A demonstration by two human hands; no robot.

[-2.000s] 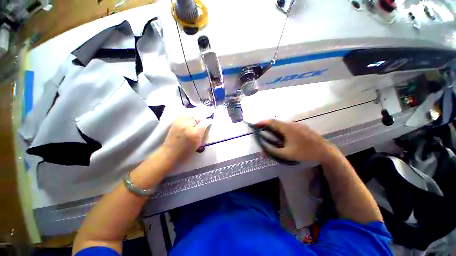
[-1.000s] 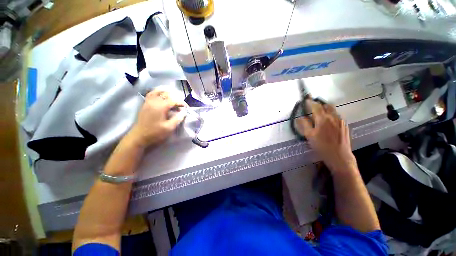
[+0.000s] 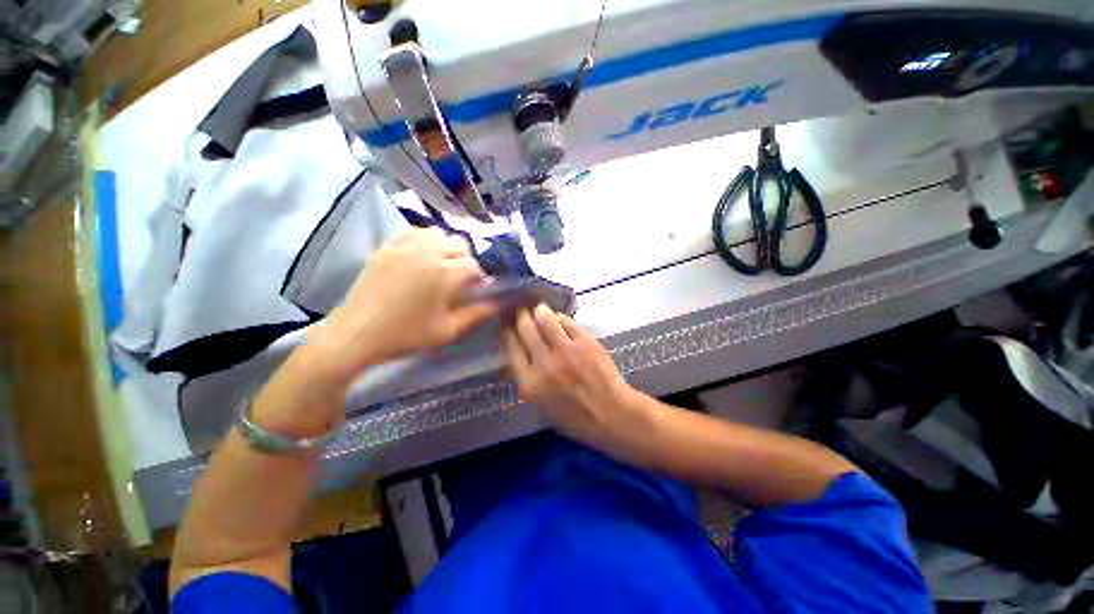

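Observation:
My left hand [image 3: 414, 294] and my right hand [image 3: 561, 360] meet just in front of the presser foot and needle area. Between their fingertips they hold a small dark-edged grey fabric piece [image 3: 546, 292]; its outline is blurred. A light-grey garment piece with black sections [image 3: 258, 234] lies heaped left of the needle, partly under my left hand and forearm. The white sewing machine [image 3: 708, 66] with a blue stripe stands above. The presser foot and needle are partly hidden by fabric and glare.
Black-handled scissors [image 3: 769, 222] lie on the machine table right of the needle. A ruler strip [image 3: 720, 342] runs along the table's front edge. A heap of black-and-white pieces [image 3: 1020, 420] is at the lower right. A brown board [image 3: 54, 324] is on the left.
My right hand has let go of the scissors and moved left to the fabric. My left hand has moved right. The heaped garment has shifted, and the camera view has moved.

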